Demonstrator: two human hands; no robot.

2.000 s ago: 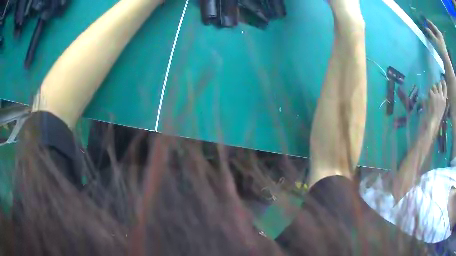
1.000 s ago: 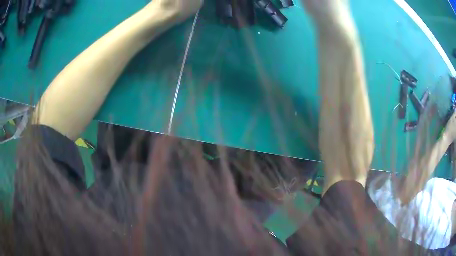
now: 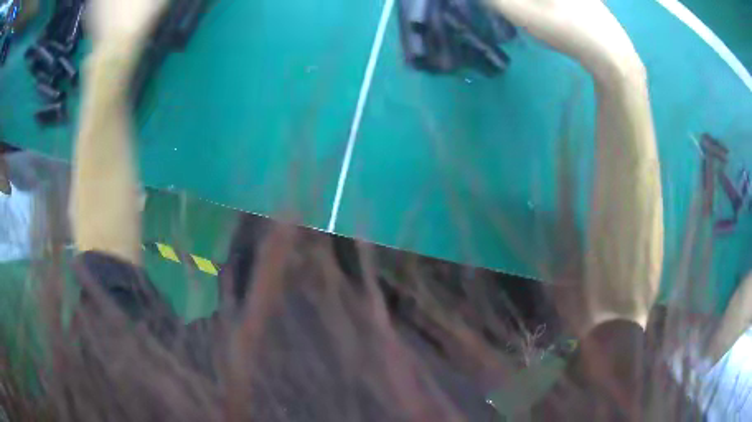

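A bundle of black parts [image 3: 449, 37] lies at the top centre of the green table. My right hand [image 3: 515, 7] is at the top edge beside this bundle, mostly cut off, and its fingers cannot be made out. My left hand [image 3: 128, 12] is at the top left, blurred and cut off by the edge, next to a pile of black parts [image 3: 58, 62]. A longer black part [image 3: 169, 33] lies just right of my left hand; whether the hand touches it is unclear.
Slim black parts [image 3: 726, 185] lie at the right. White lines [image 3: 361, 115] mark the table [image 3: 272, 132]. A neighbour's arm [image 3: 734, 317] and white sleeve show at the lower right, and white clothing at the left edge. Hair blurs the lower view. Yellow-and-black tape [image 3: 188, 259] marks the floor.
My left arm has swung left, from near the white line to the pile at the top left. The view has turned left, so the table items appear further right.
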